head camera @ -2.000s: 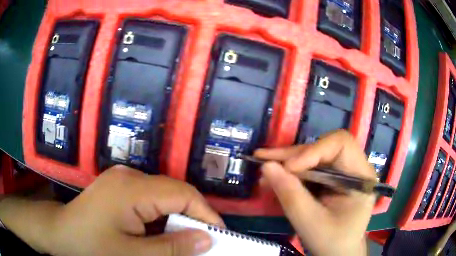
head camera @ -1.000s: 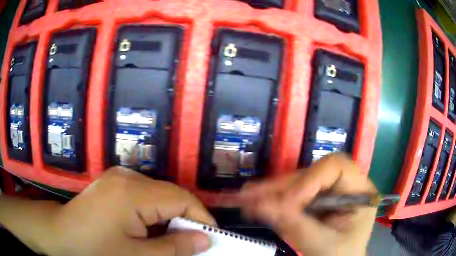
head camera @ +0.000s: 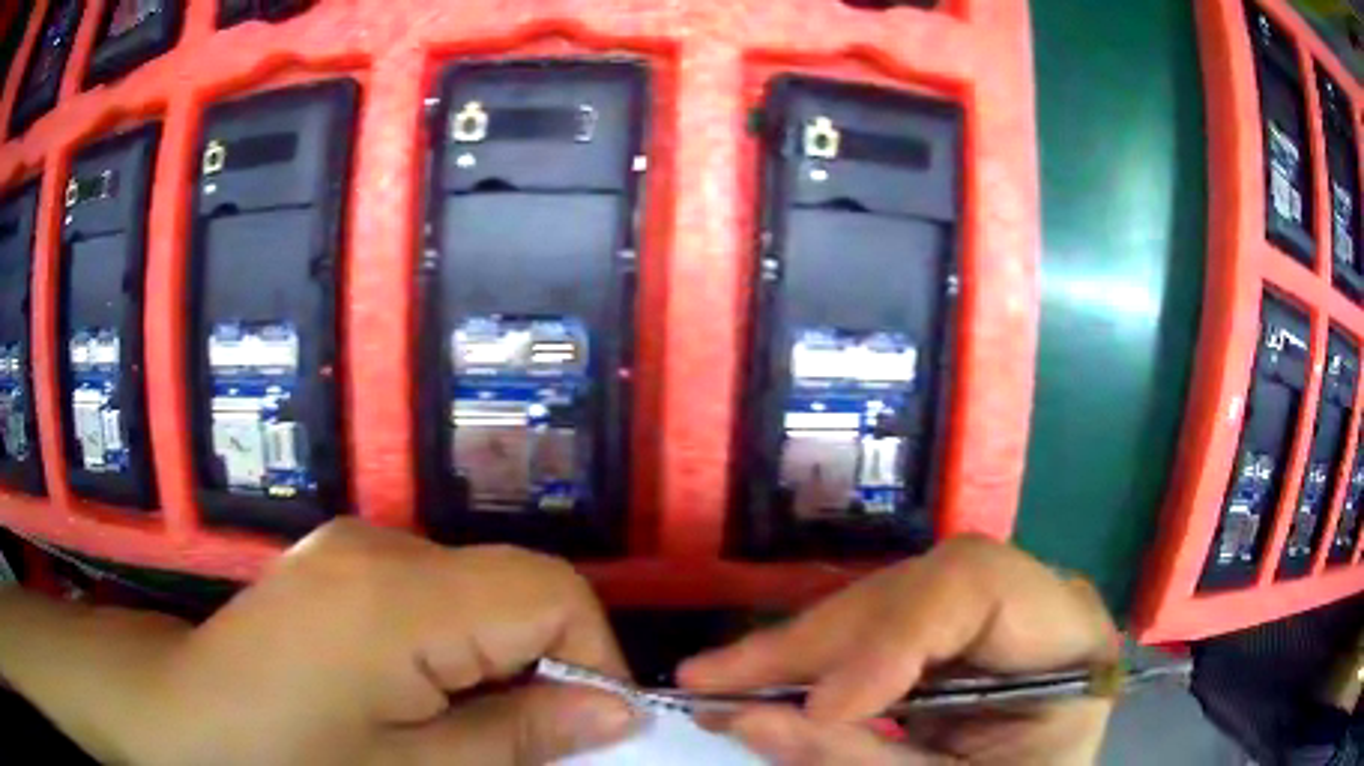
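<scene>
My left hand, at the bottom left, holds a white label sheet with a dotted edge between thumb and fingers. My right hand, at the bottom right, holds slim tweezers nearly level, with the tip at the sheet's toothed edge. Any sticker at the tip is too small to tell. Above the hands, phones with open backs, such as one in the middle and one at the right, lie in pockets of a red foam tray.
A second red foam tray with phones lies at the right. Green bench top shows between the trays. Dark patterned cloth, perhaps a person's clothing, shows at the lower right beside a grey area.
The view has shifted, so the tray's right end is now nearer the centre. My right hand has moved from over a phone down to the sheet, bringing the tweezers to its edge.
</scene>
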